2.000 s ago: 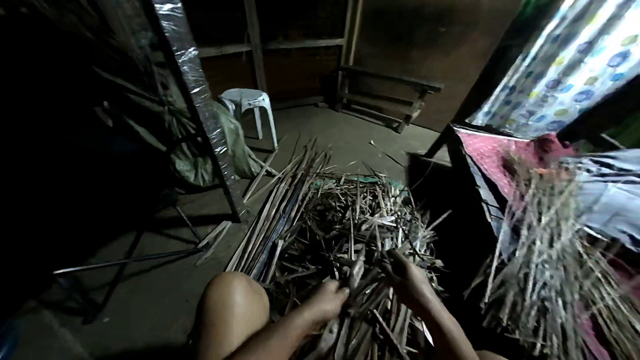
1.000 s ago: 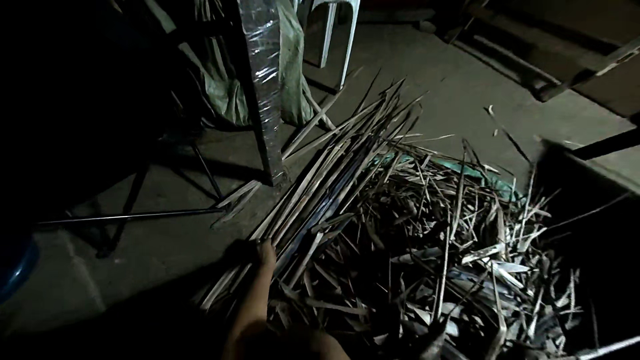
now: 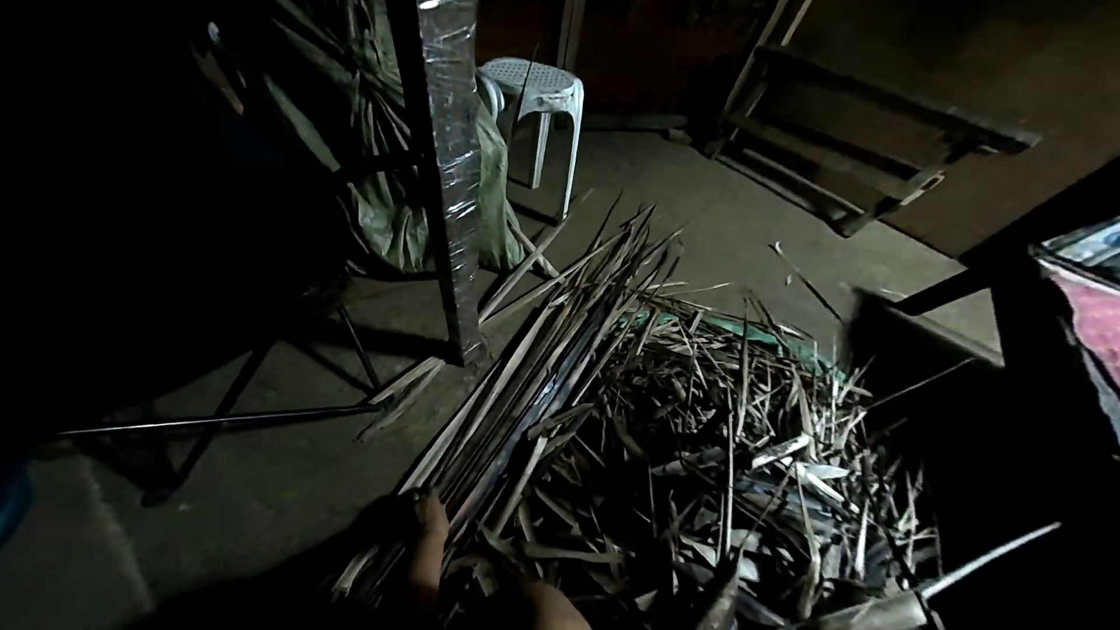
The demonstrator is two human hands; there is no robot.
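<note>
My left hand [image 3: 427,518] is at the lower left, against the near end of a bundle of long dry leaf strips [image 3: 525,385]. Its fingers are in deep shadow, so its grip is unclear. The strips lie side by side, slanting up and right across the floor. To their right lies a heap of shorter dry strips and scraps [image 3: 700,455], with green sheet material [image 3: 770,337] showing at its far edge. My right hand is out of view. A pale rod-like piece [image 3: 989,560] sticks up at the bottom right; what it is cannot be told.
A post wrapped in clear plastic film [image 3: 455,175] stands left of the bundle, by a green sack [image 3: 394,223]. Behind are a white plastic stool [image 3: 534,79] and a low wooden rack [image 3: 822,149]. Thin dark bars [image 3: 227,418] cross the left floor. Pink cloth [image 3: 1089,319] is at right.
Two seconds ago both hands were together over the heap; my left hand is now at the long strips and my right hand is out of view. The view has turned and shifted.
</note>
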